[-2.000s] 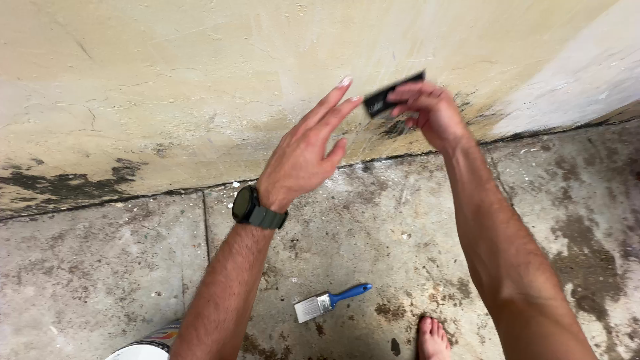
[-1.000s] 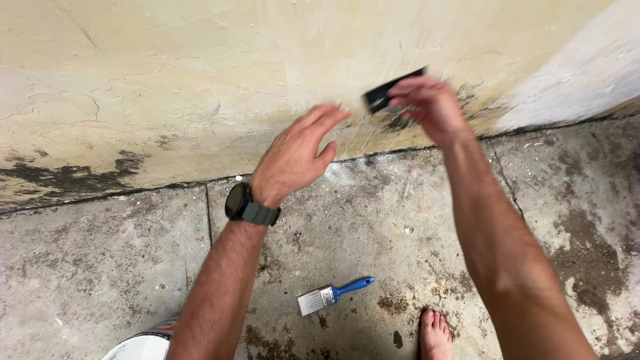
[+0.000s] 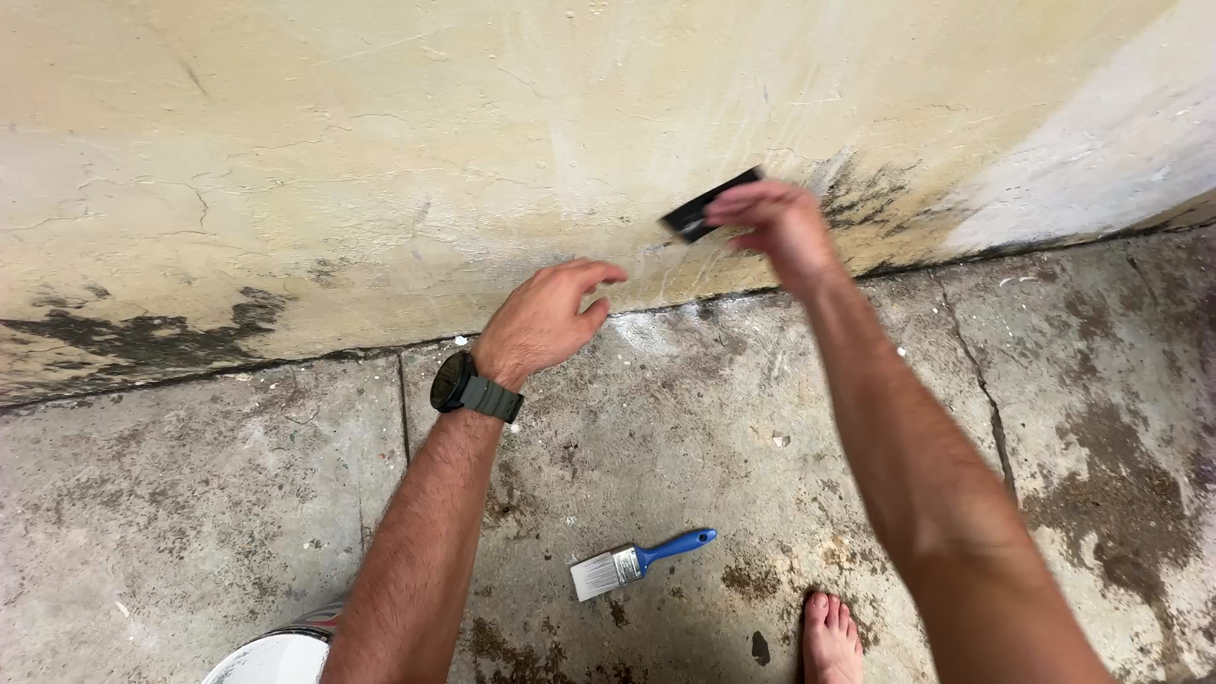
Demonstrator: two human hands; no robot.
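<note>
Between the fingers and thumb of my right hand (image 3: 779, 223) is a flat black scraper (image 3: 711, 204), slightly blurred, held against or close to the cream painted wall (image 3: 456, 161); contact cannot be told. My left hand (image 3: 546, 318), with a dark watch on its wrist, is empty, fingers loosely bent and apart, near the foot of the wall. Dark stains mark the wall's lower part on both sides of my hands. A paintbrush (image 3: 641, 560) with a blue handle and white bristles lies on the concrete floor below them.
A white bucket (image 3: 275, 660) stands at the bottom left, partly behind my left forearm. My bare foot (image 3: 832, 638) is on the cracked, stained concrete floor (image 3: 665, 456) at the lower right of the brush. A whiter patch covers the wall at the right.
The fingers of my left hand, extended two seconds ago, are now more bent. My right hand still holds the black scraper by the wall.
</note>
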